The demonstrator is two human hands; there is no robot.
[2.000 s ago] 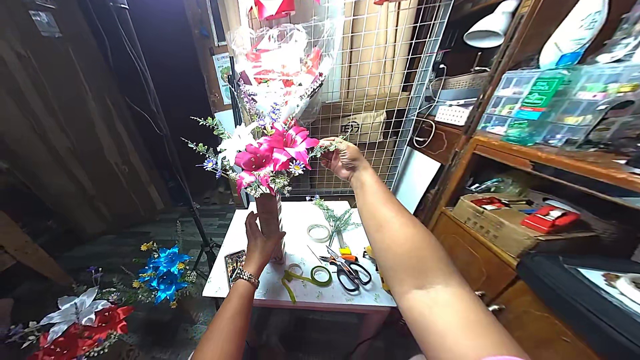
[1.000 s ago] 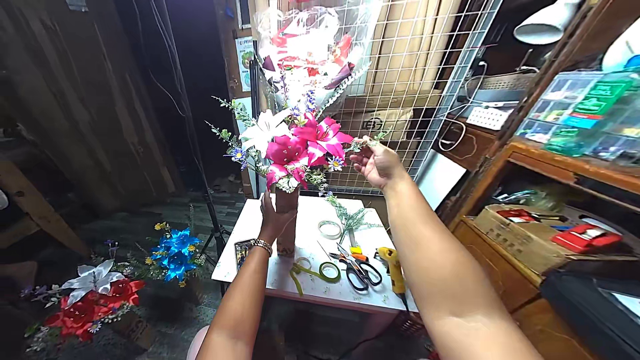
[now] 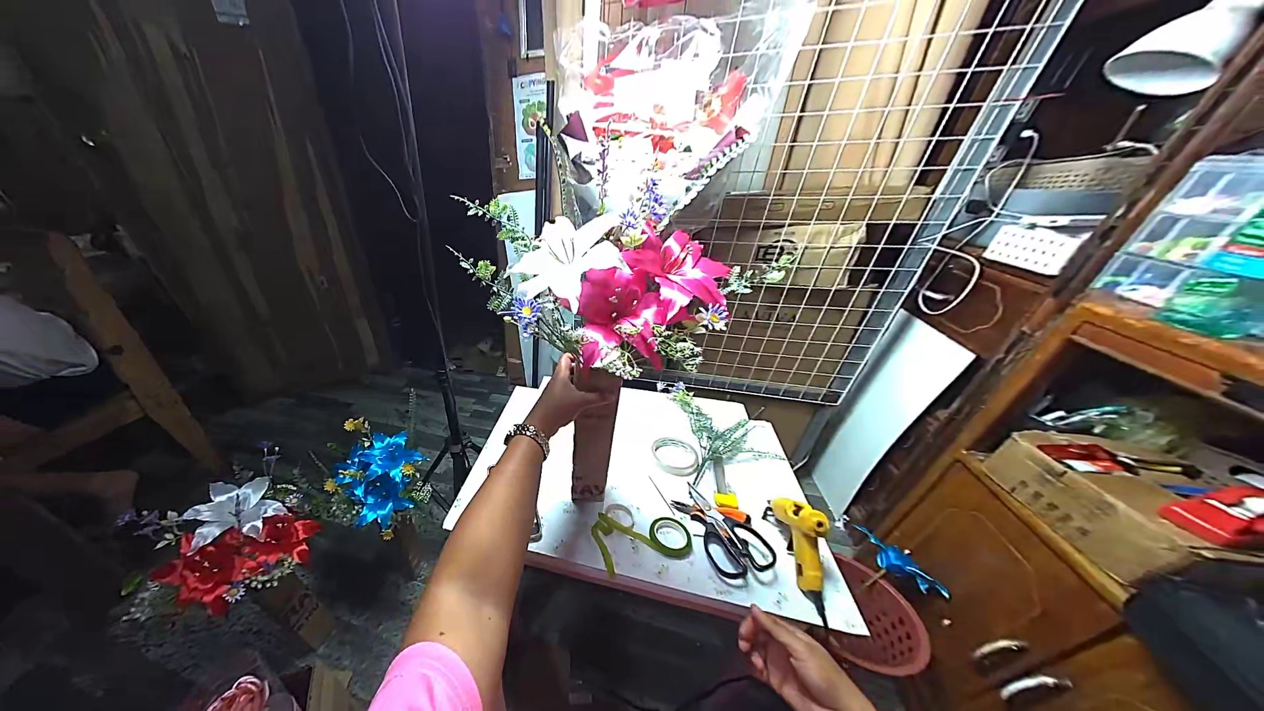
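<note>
My left hand point(image 3: 573, 395) grips the top of a tall cardboard box point(image 3: 594, 449) that stands on the white table point(image 3: 469, 494). Out of the box rises an arrangement of magenta lilies point(image 3: 622, 306), a white lily point(image 3: 565, 259), small purple flowers and green sprigs. My right hand point(image 3: 790, 657) is low, just off the table's front edge, with fingers loosely curled and nothing visible in them. Nearest to it lies a yellow hot glue gun point(image 3: 805, 543). Black-handled scissors point(image 3: 729, 541), green floral tape point(image 3: 671, 536), a pale tape roll point(image 3: 675, 455) and green artificial foliage point(image 3: 726, 434) lie beside the box.
Behind stands a white wire grid panel point(image 3: 839, 217) with a wrapped bouquet point(image 3: 662, 109). Red and silver flowers point(image 3: 232, 543) and blue flowers point(image 3: 380, 479) are at lower left. A red plastic basket point(image 3: 894, 632) touches the table's right side; a wooden cabinet point(image 3: 1007, 553) is beyond.
My right hand has left the sprig at the right of the flowers and come down to the table's front edge. My left hand still holds the box.
</note>
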